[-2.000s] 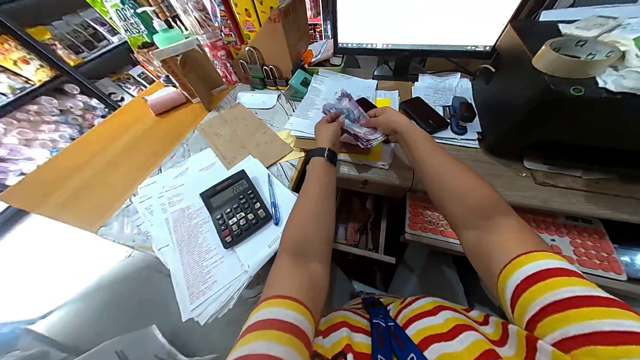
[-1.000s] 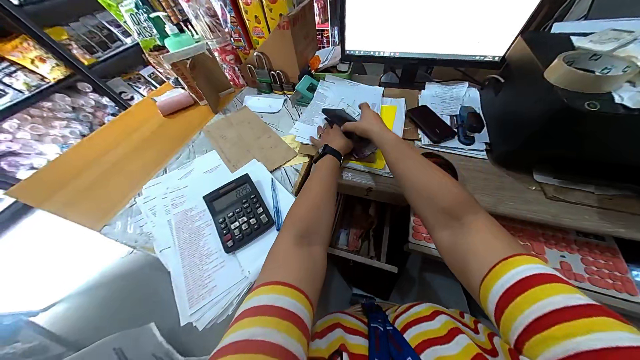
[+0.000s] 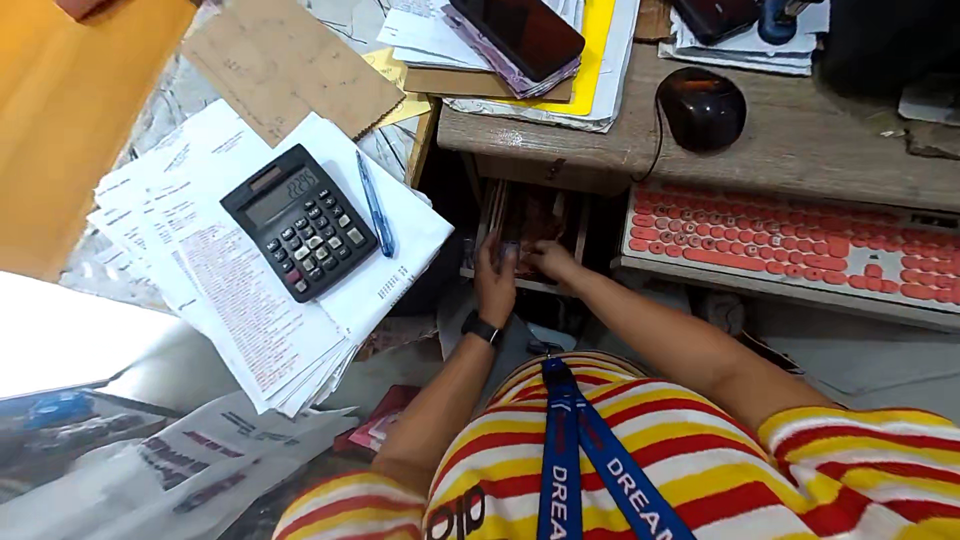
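Both hands are in an open desk drawer [image 3: 583, 225] below the desktop. My left hand [image 3: 496, 279] is at the drawer's left side, fingers pointing inward. My right hand [image 3: 551, 259] reaches in from the right, its fingertips near reddish-brown contents, perhaps banknotes [image 3: 534, 217]. Whether either hand grips anything is too dark and small to tell. Above the drawer, a dark smartphone [image 3: 525, 34] lies on a bundle of purple banknotes [image 3: 551, 82], on top of papers and a yellow folder [image 3: 598, 56].
A black calculator [image 3: 300, 223] and a blue pen [image 3: 375, 204] lie on papers [image 3: 202, 262] at the left. Brown cardboard [image 3: 289, 67] lies behind them. A black mouse [image 3: 701, 109] rests on the desk, and a coral keyboard [image 3: 795, 247] sits on a tray right of the drawer.
Both hands have left the desktop papers and moved down into the drawer. The banknotes, handled earlier, now lie under the phone. The view has tilted down strongly.
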